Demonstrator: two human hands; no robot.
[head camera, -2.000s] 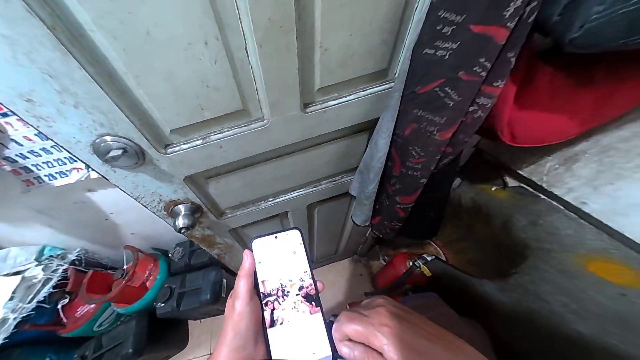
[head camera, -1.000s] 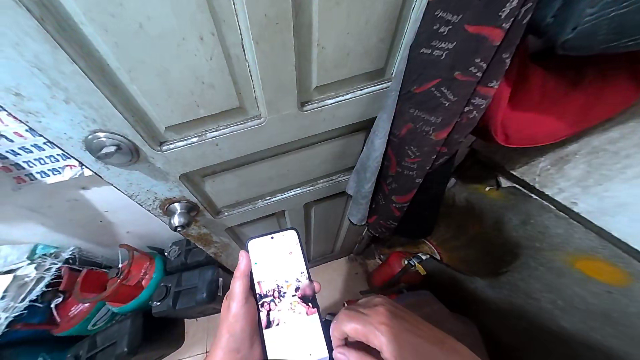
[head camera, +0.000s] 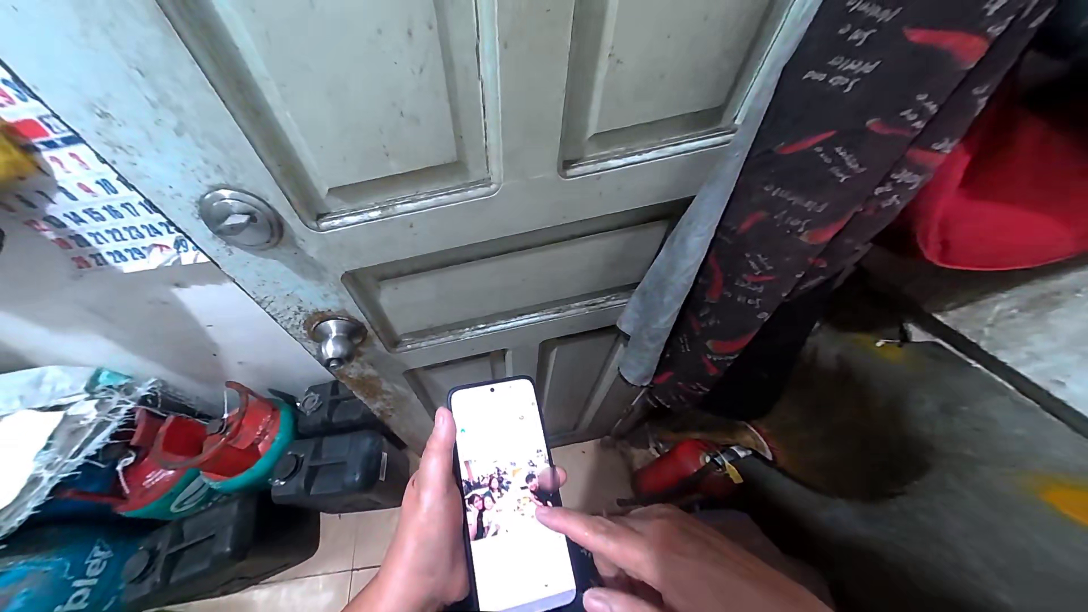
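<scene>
A smartphone (head camera: 510, 493) with a bright screen is held upright at the lower centre, in my left hand (head camera: 433, 518). The thumb lies along its left edge and a fingertip shows at the right edge. A picture of several people fills the middle of the screen. My right hand (head camera: 671, 552) is at the phone's lower right, its index finger stretched over the screen with the tip at the picture's right part. Whether that tip touches the glass cannot be told. The phone's bottom end is cut off by the frame.
Ahead stands a worn panelled door (head camera: 527, 204) with a deadbolt (head camera: 240, 218) and a round knob (head camera: 337, 338). A dark patterned cloth (head camera: 765, 255) hangs at its right. Red-and-green gas cylinders (head camera: 255, 442) and black jerrycans (head camera: 340, 472) sit lower left; a fire extinguisher (head camera: 684, 472) is near the door's foot.
My right index finger has stretched out over the phone's screen; before, the right hand was curled beside the phone's lower right edge. My left hand still holds the phone.
</scene>
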